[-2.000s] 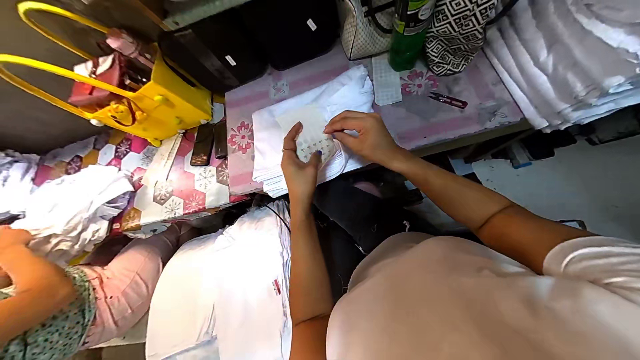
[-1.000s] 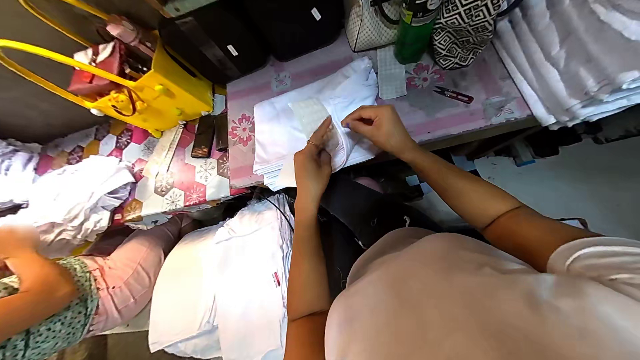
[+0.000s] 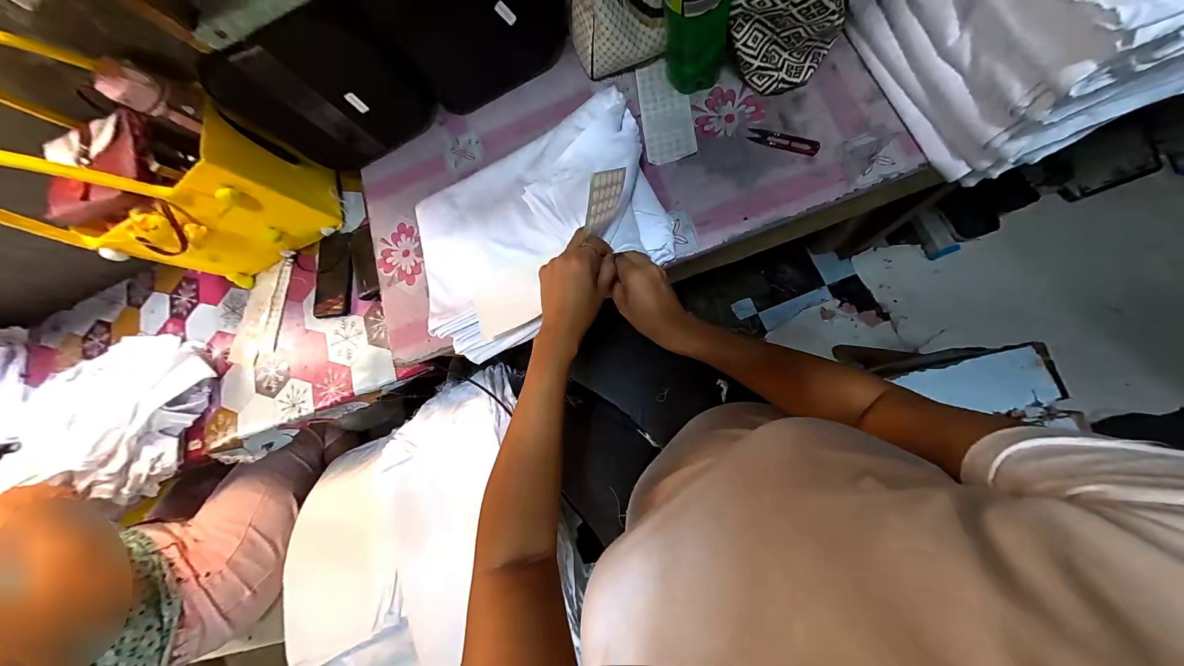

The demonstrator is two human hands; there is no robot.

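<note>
A stack of folded white cloth pieces (image 3: 499, 231) lies on the table with the pink flowered cover. My left hand (image 3: 575, 277) is closed on a small sheet of round stickers (image 3: 606, 196), which stands up from its fingers over the front part of the stack. My right hand (image 3: 643, 289) touches my left at the fingertips, its fingers pinched together; whether anything small is between them is hidden. A second sticker sheet (image 3: 666, 116) lies flat behind the stack. Right of it are thread snips (image 3: 784, 141).
A green bottle (image 3: 694, 46) and patterned bags (image 3: 786, 42) stand at the back. More white cloth is piled at right (image 3: 999, 74) and beside my legs (image 3: 398, 536). A yellow basket (image 3: 250, 199) stands left, near phones (image 3: 333, 277). Another person sits at far left.
Both hands have moved toward the table's front edge and come together. The sticker sheet, lower over the cloth before, now stands up from my left hand.
</note>
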